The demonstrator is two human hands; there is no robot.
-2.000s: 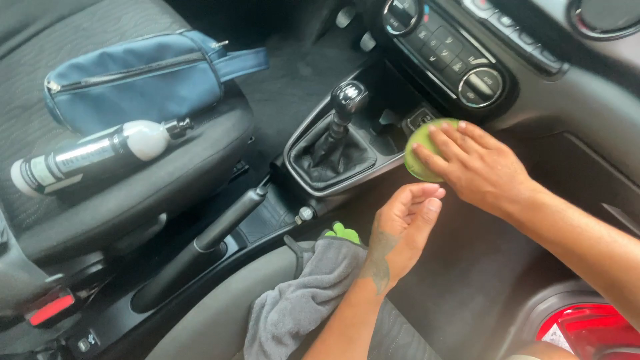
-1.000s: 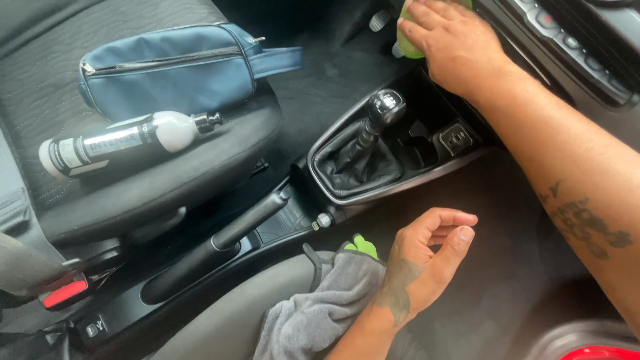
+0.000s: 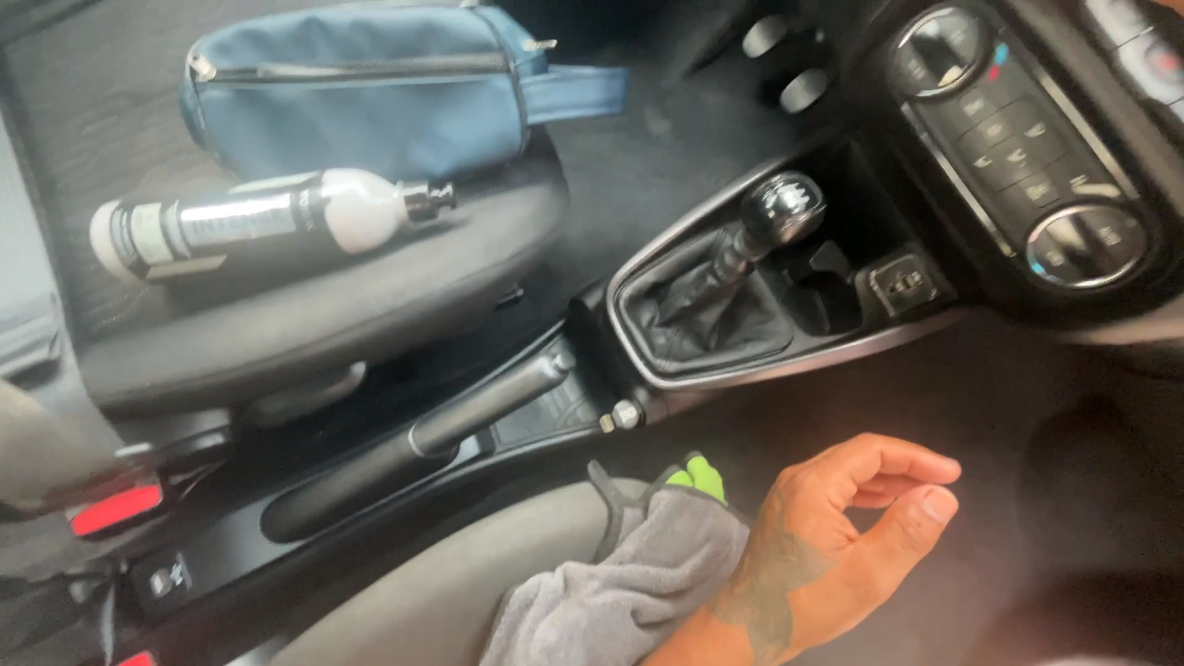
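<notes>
My left hand [image 3: 865, 541] is held out in front of the passenger side of the car, palm turned inward, fingers loosely curled and thumb apart, holding nothing. Just left of its wrist a grey microfibre cloth [image 3: 620, 587] lies draped, with a bright green piece [image 3: 700, 476] showing at its top. Beyond my hand stand the gear lever knob [image 3: 784, 208] and its black gaiter [image 3: 708, 319], within the console's silver trim. My right hand is out of view, as is the green round pad.
A blue zipped pouch [image 3: 370, 97] and a black-and-white pump bottle [image 3: 250, 222] lie on the far seat [image 3: 370, 314]. The handbrake lever [image 3: 490, 402] rises from the centre console. Climate controls [image 3: 1017, 157] are at the upper right, pedals [image 3: 803, 91] at the top.
My right hand, earlier on the green pad at the console and then further up by the dashboard, has left the view. My left hand stays raised and empty.
</notes>
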